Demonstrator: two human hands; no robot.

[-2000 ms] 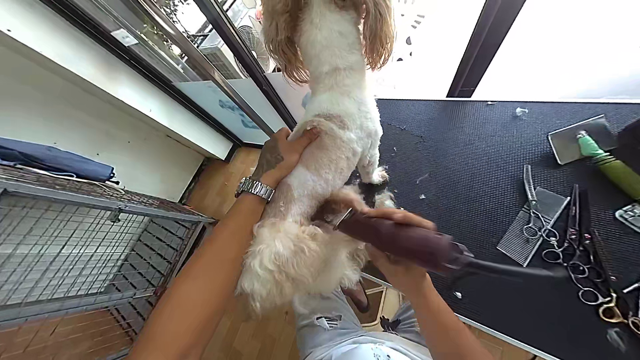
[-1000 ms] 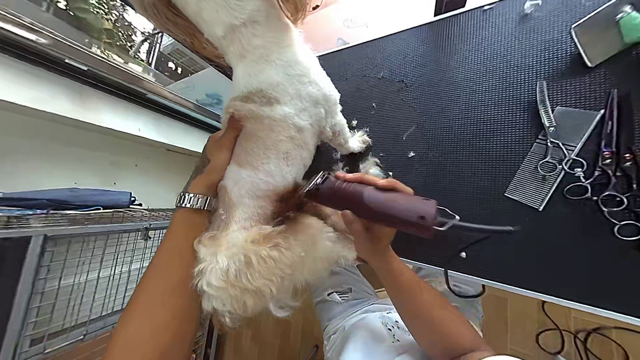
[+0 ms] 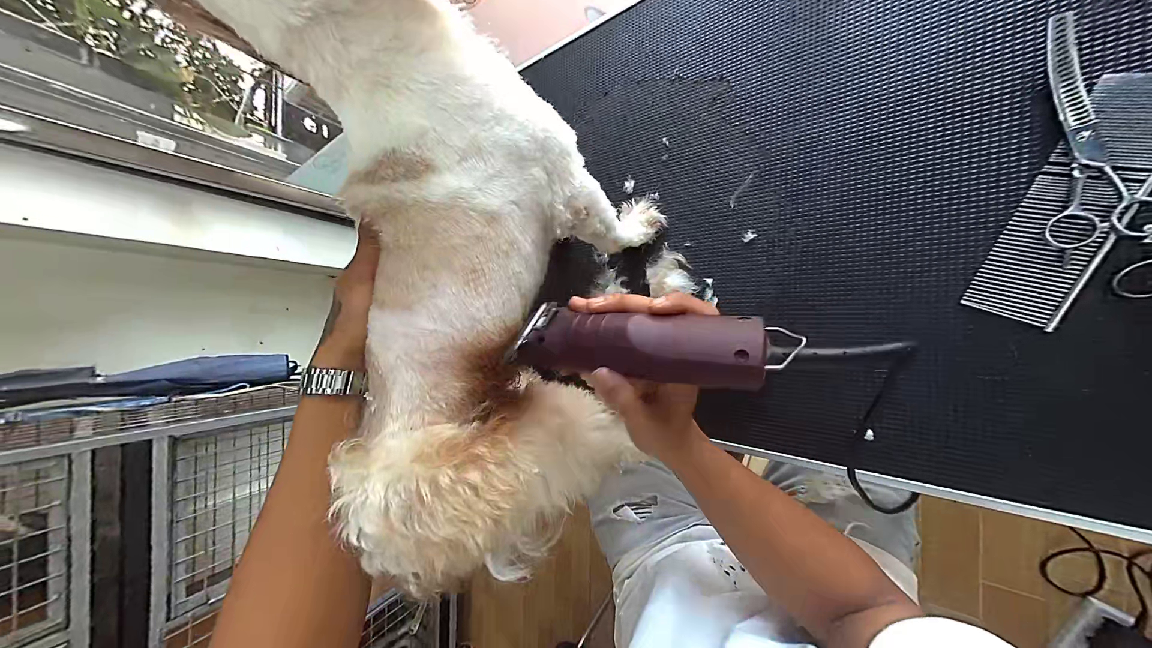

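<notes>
A dog with short-clipped white fur (image 3: 459,243) stands on a black ribbed grooming table (image 3: 810,162), its fluffy cream-coloured hindquarters near me. My left hand (image 3: 360,279) presses on the dog's left flank, its fingers mostly hidden behind the body. In my right hand (image 3: 648,387) is a maroon electric clipper (image 3: 666,346), fingers above and thumb below. The clipper's blade (image 3: 535,328) touches or nearly touches the brownish fur by the hind leg. The dog's head is out of view.
Thinning shears (image 3: 1080,117) lie over a metal comb (image 3: 1026,256) at the table's right. A cord (image 3: 868,423) hangs over the near edge. Wire cages (image 3: 225,504) with a folded blue umbrella or cloth (image 3: 216,373) on top stand at left, below a window ledge (image 3: 162,207).
The view has moved closer to the dog's rear. The clipper, still in my right hand, has gone from pointing up-left to lying nearly level, its blade at the brownish fur.
</notes>
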